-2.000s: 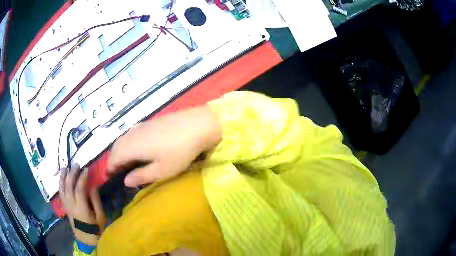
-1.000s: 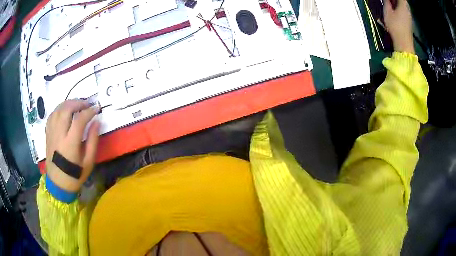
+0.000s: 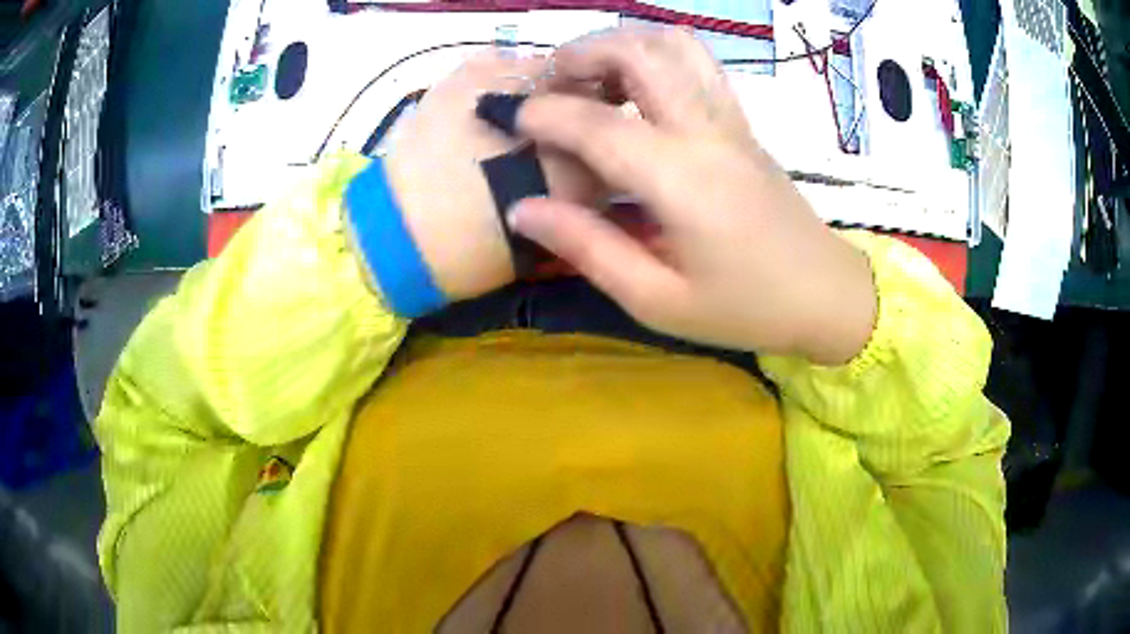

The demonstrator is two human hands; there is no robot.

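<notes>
My left hand [image 3: 456, 204] is raised in front of my body, back up, with a blue band [image 3: 390, 235] on the wrist. A black tape strip [image 3: 518, 186] lies across the back of it. My right hand [image 3: 706, 186] reaches over it from the right. Its thumb tip is at the strip, and its index fingertip touches a second small black piece [image 3: 498, 112] over the left hand. Thumb and index tips are apart; whether they grip a piece cannot be told. My left fingertips are hidden. The white display back panel [image 3: 874, 192] lies behind both hands.
Red edging [image 3: 929, 258] runs along the panel's near side. Black ovals [image 3: 895, 91] and green circuit boards [image 3: 249, 86] sit near both panel ends. A red wire harness [image 3: 694, 17] crosses the top. White sheets [image 3: 1035, 186] lie at the right. Other panels [image 3: 81, 124] stand at the left.
My right hand has come back from the far right to my left hand. My left hand has lifted off the panel towards the middle. A second black piece now shows at my fingers.
</notes>
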